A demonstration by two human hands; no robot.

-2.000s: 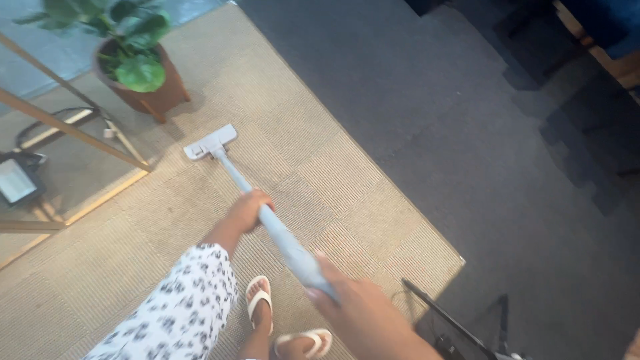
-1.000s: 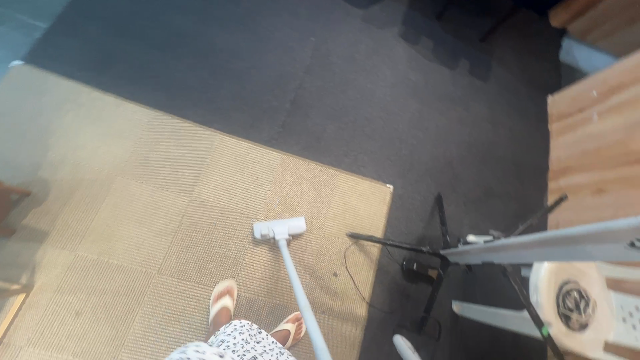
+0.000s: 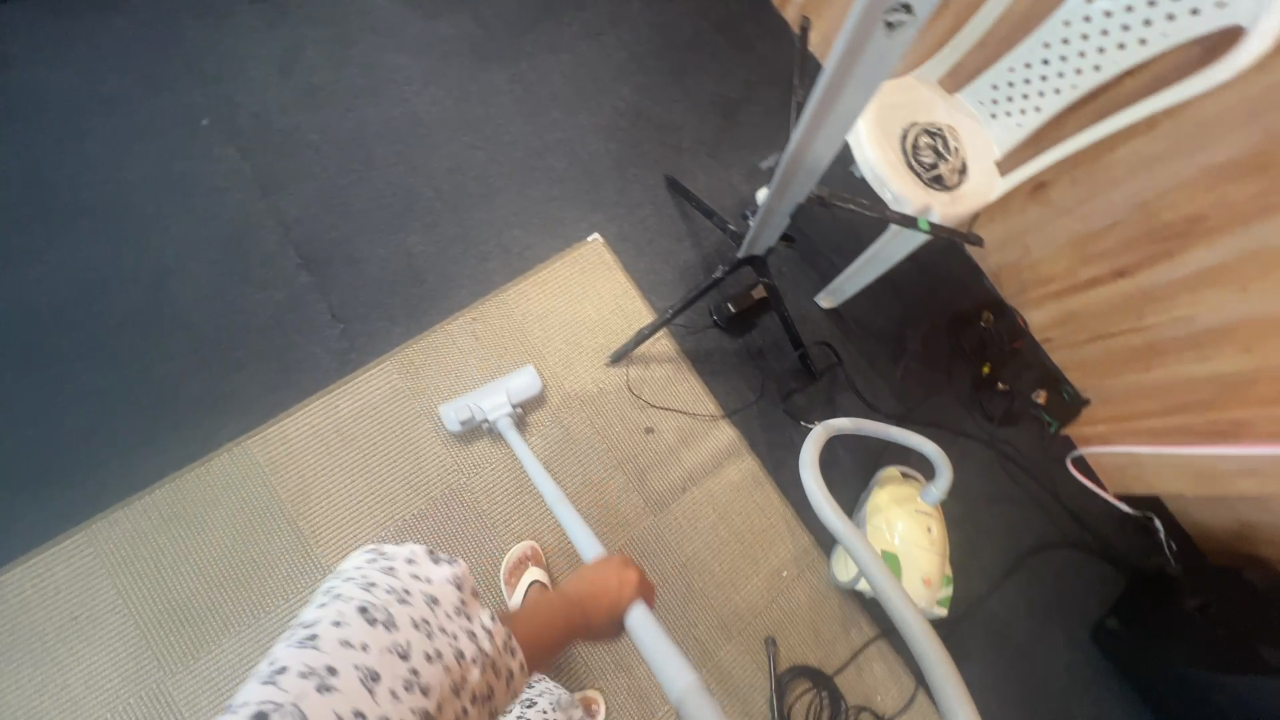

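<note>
My left hand (image 3: 608, 597), below a patterned sleeve, grips the grey tube of a vacuum cleaner wand (image 3: 556, 500). At the wand's far end, the floor head (image 3: 491, 399) rests on the beige carpet (image 3: 350, 440), near its dark-floor edge. My right hand is out of the picture, and the wand's near end runs off the bottom edge. On the right, a grey hose (image 3: 868, 550) curves into the yellow canister vacuum cleaner (image 3: 912, 540), which stands on the dark floor beside the carpet. A sandalled foot (image 3: 524, 572) shows just left of the wand.
A black-legged stand (image 3: 752, 262) reaches over the carpet's corner, with a thin cable near it. Behind it stands a white plastic chair (image 3: 925, 150) by a wood-grain panel (image 3: 1150, 300). A coiled black cable (image 3: 812, 692) lies at the bottom; more wires lie at right.
The view has swung far to the right, from the potted plant to the stand and canister. My right hand, on the wand two seconds ago, is out of view.
</note>
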